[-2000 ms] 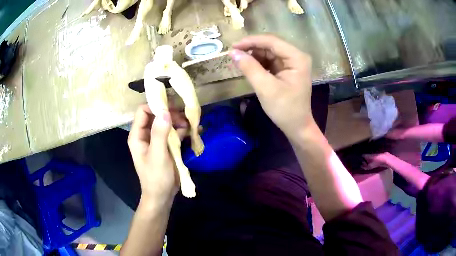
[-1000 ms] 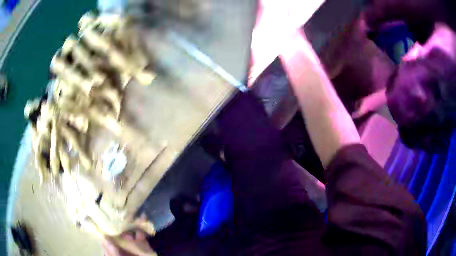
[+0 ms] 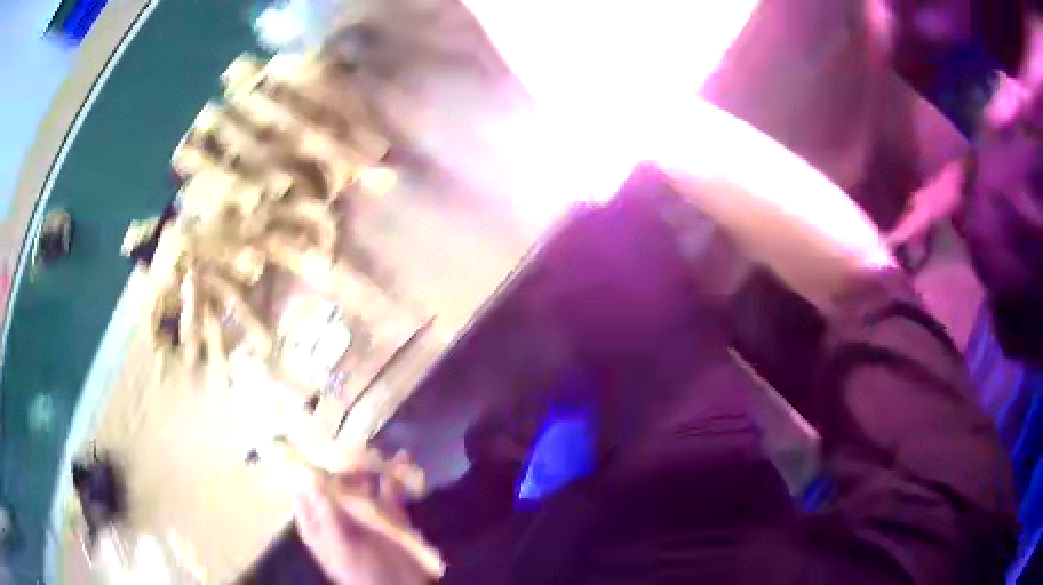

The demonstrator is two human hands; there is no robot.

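Observation:
The view is blurred and partly washed out by glare. My left hand (image 3: 341, 539) is at the bottom left, over the bench edge, closed around a pale cream figure legs part (image 3: 395, 523). Its outline is smeared. My right forearm reaches up from the dark sleeve into strong white-pink glare at the top centre. My right hand is lost in that glare, so its fingers and anything in them cannot be made out. The white glue dish (image 3: 320, 341) lies on the bench above my left hand.
A heap of cream leg parts (image 3: 269, 171) lies at the far side of the cardboard-covered bench (image 3: 458, 274), beside a green surface (image 3: 46, 309). A black bundle (image 3: 98, 489) lies at lower left. A blue stool (image 3: 558, 451) shows below the bench. Another person's arm (image 3: 932, 211) is at right.
The view has swung to the right. My right hand has left the dish area and reached away into the glare. My left hand still holds the legs part, now low at the left.

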